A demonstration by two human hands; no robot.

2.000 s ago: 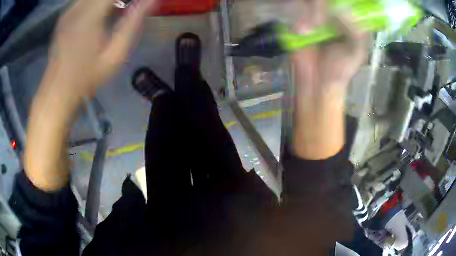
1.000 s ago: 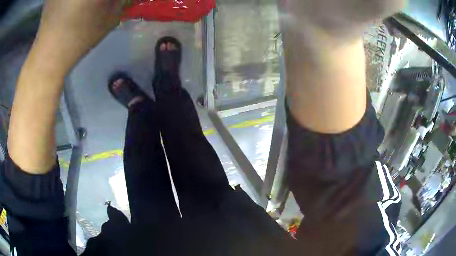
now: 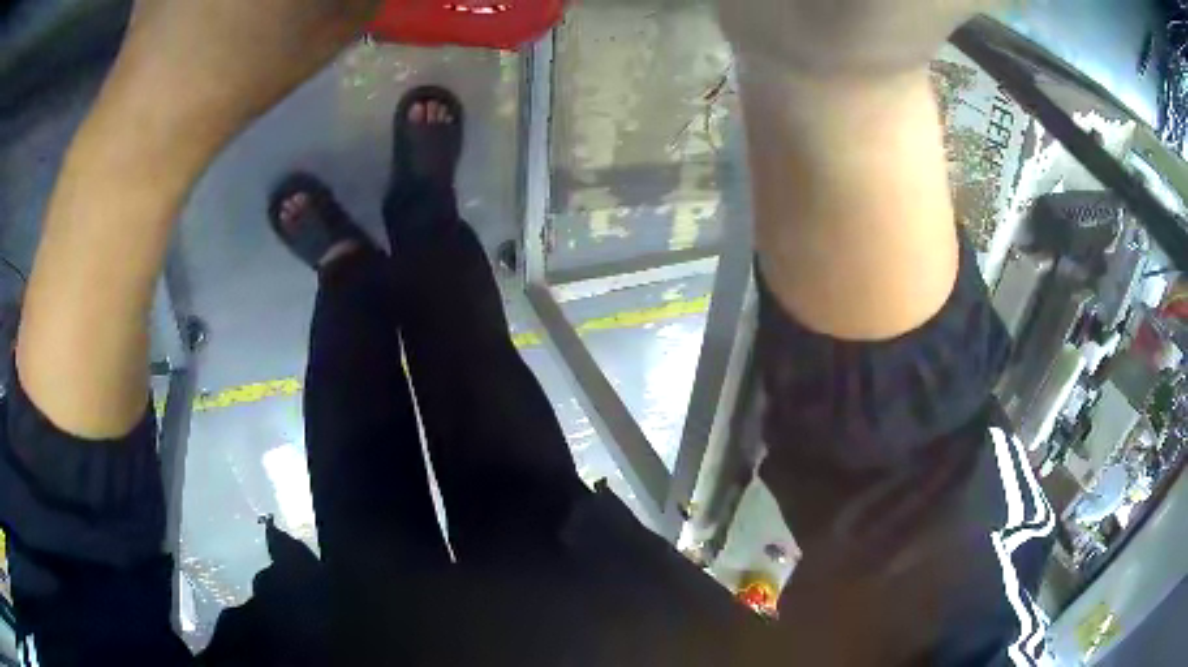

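Note:
My left hand [image 3: 248,46] reaches up at the top left. It is blurred, and its fingers are cut off by the top edge. My right hand [image 3: 847,29] is at the top, right of the middle, blurred and also cut off by the top edge. Whether either hand holds anything cannot be seen. A glossy red thing [image 3: 476,21], perhaps a stool or bin, shows at the top edge between the hands, beyond my feet.
Grey metal frame legs [image 3: 536,156] stand on both sides of my legs. A yellow line [image 3: 638,317] crosses the grey floor [image 3: 248,313]. A brown carton with printed letters [image 3: 977,124] and blurred equipment [image 3: 1094,378] are at the right.
The bright green thing and black loop at my right hand have gone out of view. Both hands have moved up against the top edge. The view has shifted slightly.

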